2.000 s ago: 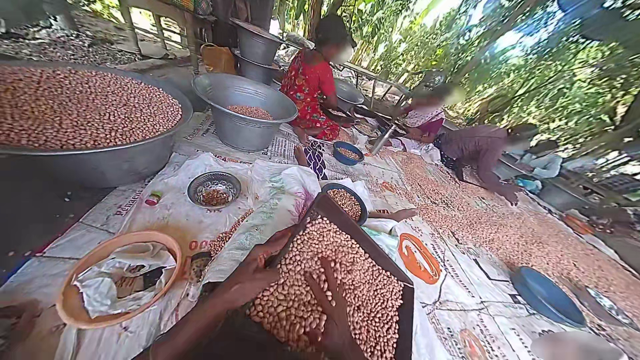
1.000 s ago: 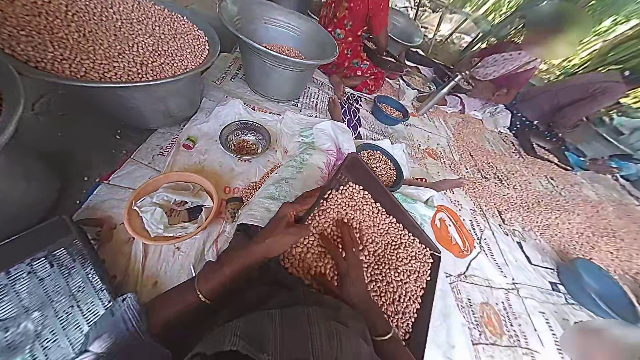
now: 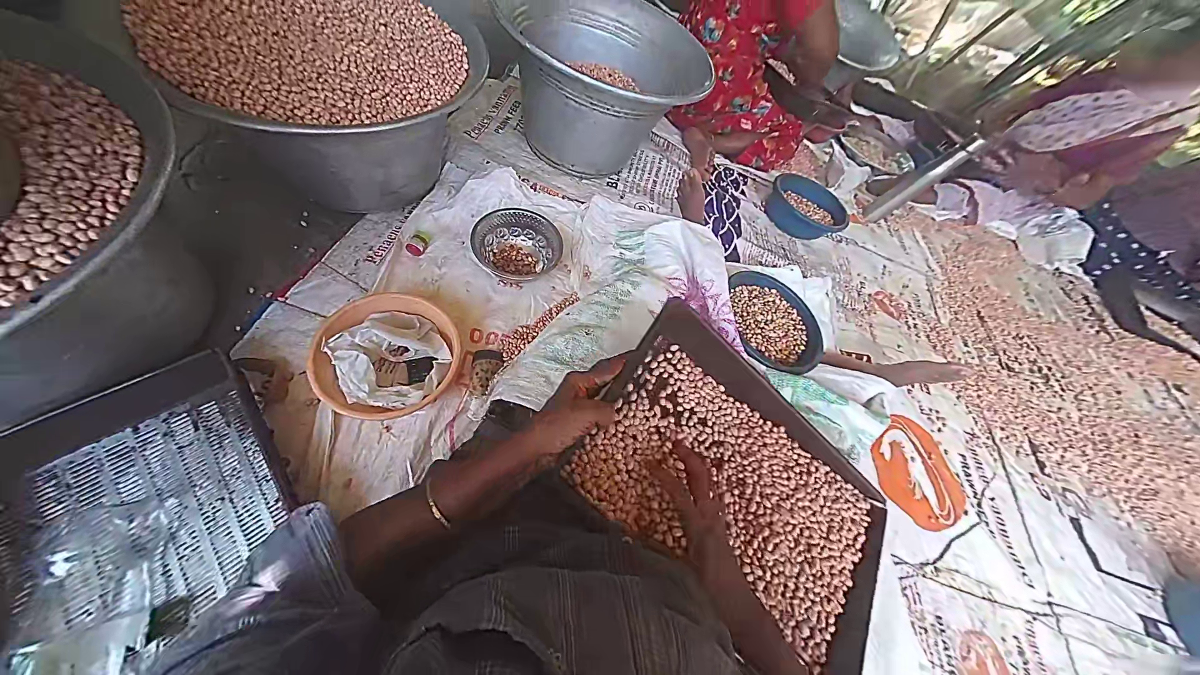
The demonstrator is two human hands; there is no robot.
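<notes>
A dark rectangular tray [image 3: 689, 323] full of shelled peanuts [image 3: 778, 478] rests across my lap. My left hand [image 3: 577, 408] grips the tray's upper left edge, its fingers curled over the rim. With fingers spread, my right hand [image 3: 689, 497] lies among the nuts in the middle of the tray; whether it holds any nuts is hidden. Just beyond the tray's far side stands a blue bowl [image 3: 816, 352] of peanuts. An orange basin [image 3: 323, 380] with a crumpled white bag in it sits to the left, near a patterned metal bowl [image 3: 478, 234] holding a few nuts.
Large metal basins [image 3: 403, 159] heaped with peanuts stand at the upper left, beside a deep metal pot [image 3: 581, 122]. A slatted tray [image 3: 178, 487] is at the lower left. Other people sit at the upper right near a second blue bowl [image 3: 792, 225]. Peanuts cover the sacking [image 3: 1059, 375] on the right.
The view has swung downward and to the left, bringing the slatted tray and a second peanut basin into sight. My right hand's fingers have shifted among the nuts; my left hand stays on the tray's edge.
</notes>
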